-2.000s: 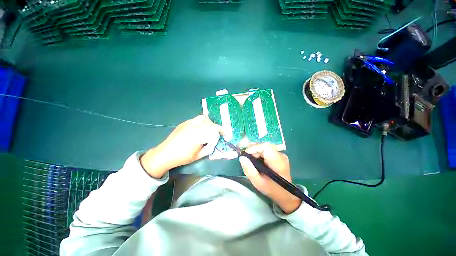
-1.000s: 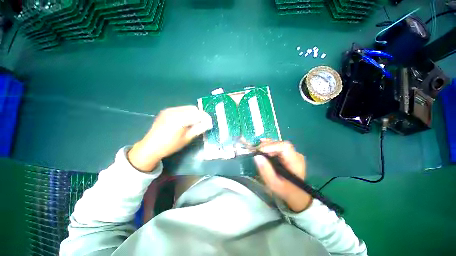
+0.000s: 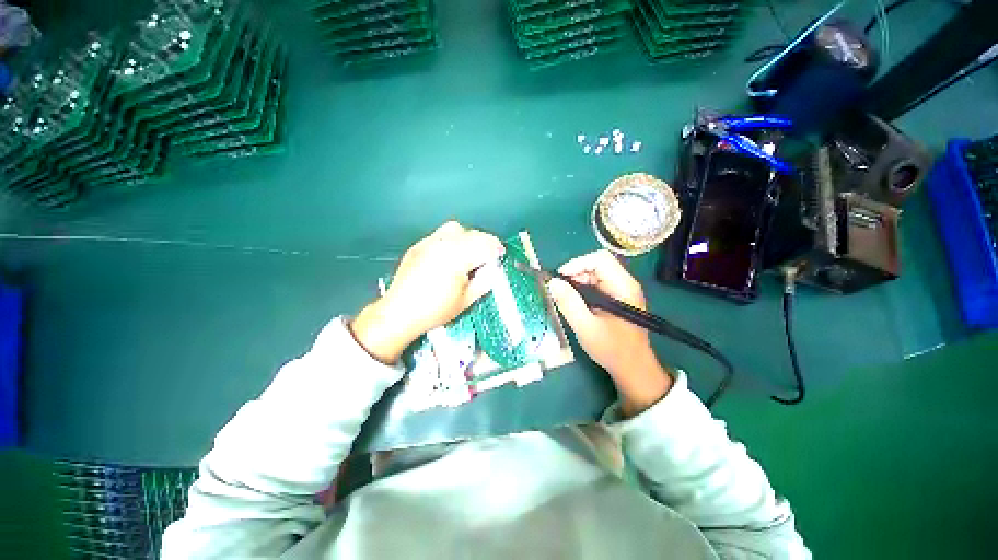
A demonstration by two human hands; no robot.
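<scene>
A green circuit board (image 3: 523,325) lies tilted on a pale backing board (image 3: 506,380) in front of me. My right hand (image 3: 608,312) holds a black soldering iron (image 3: 629,313) like a pen, its tip near the board's upper edge. My left hand (image 3: 440,287) is over the board's upper left part, with its fingertips pinched close to the iron tip. A thin solder wire (image 3: 274,251) trails left from my left hand across the green mat. The left part of the board is partly hidden by my left hand.
A round pot (image 3: 638,214) stands right of the board, with small white parts (image 3: 610,143) beyond it. A dark tray (image 3: 727,224) and soldering station (image 3: 857,241) stand at right. Stacked green boards (image 3: 202,98) line the far side. A blue bin (image 3: 971,235) is at far right.
The view has shifted and the board now sits turned, with its lower pale edge more exposed. Both hands have moved up to the board's upper edge and closer together.
</scene>
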